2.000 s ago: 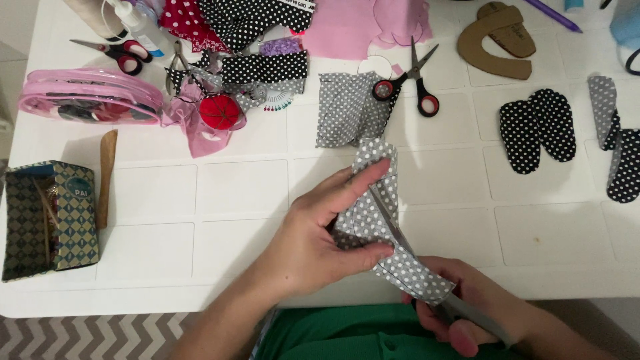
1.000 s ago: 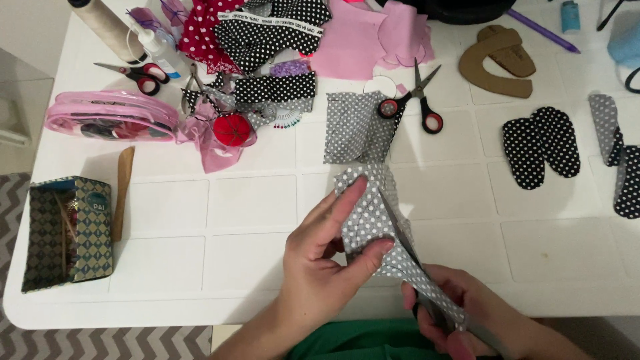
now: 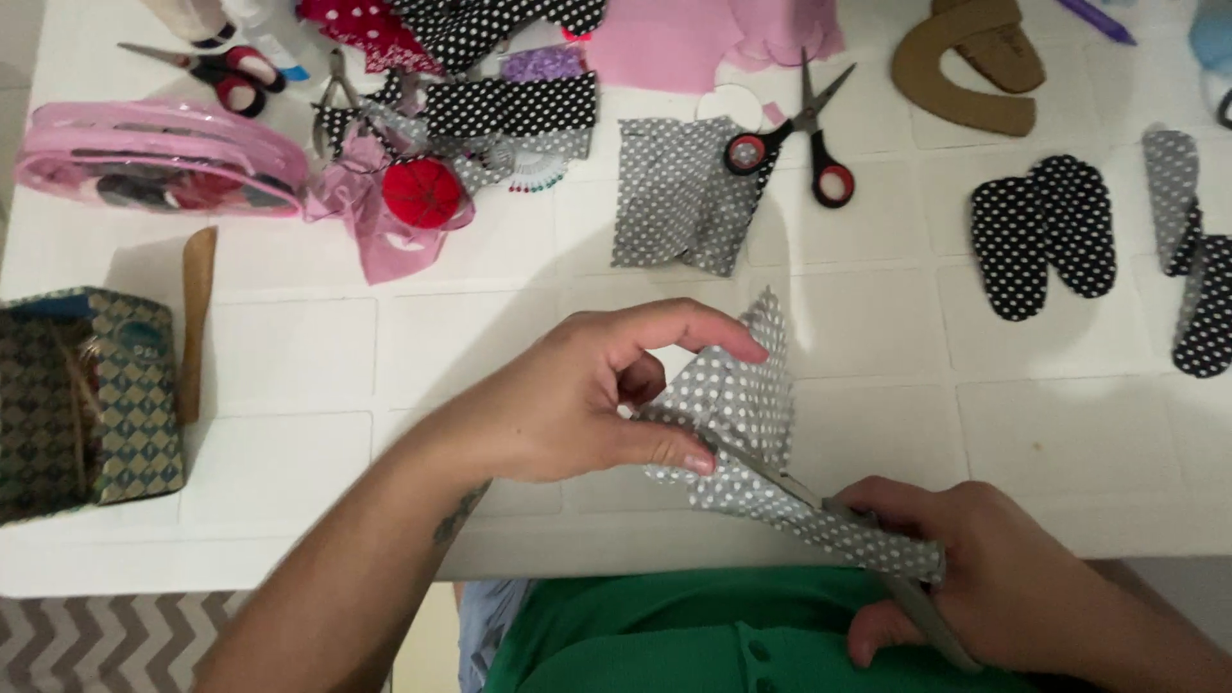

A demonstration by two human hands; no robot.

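Note:
My left hand (image 3: 597,395) pinches a grey fabric piece with white dots (image 3: 741,395) between thumb and fingers, above the table's front edge. In my right hand (image 3: 972,568) is a pair of scissors (image 3: 924,616), its blades lying along the fabric and partly covered by it. A strip of the same fabric hangs toward my right hand. Beyond my hands, a square of grey dotted fabric (image 3: 674,192) lies flat, with red-and-black scissors (image 3: 804,135) spread over its right corner.
At left stand a patterned box (image 3: 140,404), a wooden stick (image 3: 197,318) and a pink clear pouch (image 3: 164,164). Farther back lie a red pincushion (image 3: 422,192), fabric scraps (image 3: 510,106) and other scissors (image 3: 226,75). Black dotted sole-shaped pieces (image 3: 1044,236) and brown templates (image 3: 962,72) lie right.
The fabric has turned in my hands, and its strip along the scissors now lies flatter. My left index finger has shifted to the fabric's upper part.

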